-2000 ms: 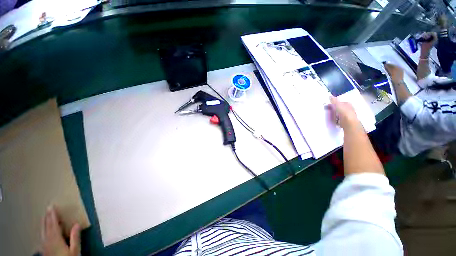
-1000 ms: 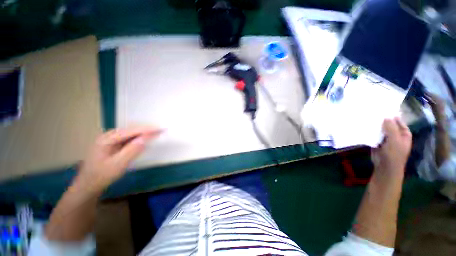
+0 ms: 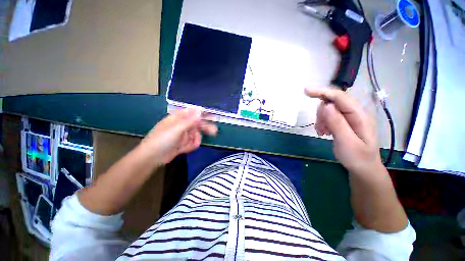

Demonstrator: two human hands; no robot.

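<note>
The screen unit (image 3: 209,69) lies on the pale board at the bench's front edge, dark panel on the left, white half (image 3: 285,76) on the right. A small green circuit board (image 3: 251,114) with thin wires sits at the white half's lower inner edge. My left hand (image 3: 178,133) is at the unit's lower left edge, fingers apart and slightly blurred. My right hand (image 3: 347,122) is at the right end of the white half, index finger extended, nothing visible in it. The black soldering gun (image 3: 351,46) with red trigger lies behind my right hand.
A solder spool (image 3: 403,18) with a blue label stands at the back right. White sheets or panels (image 3: 451,92) are piled at the right. A cardboard sheet (image 3: 107,56) with another unit (image 3: 48,15) is at the left. A carton of units (image 3: 56,173) is below left. A dark cord (image 3: 390,122) runs to the front edge.
The unit has moved from the right-hand pile, in my right hand, to the pale board, and my right hand has let it go. My left hand has come to its edge. The view has shifted.
</note>
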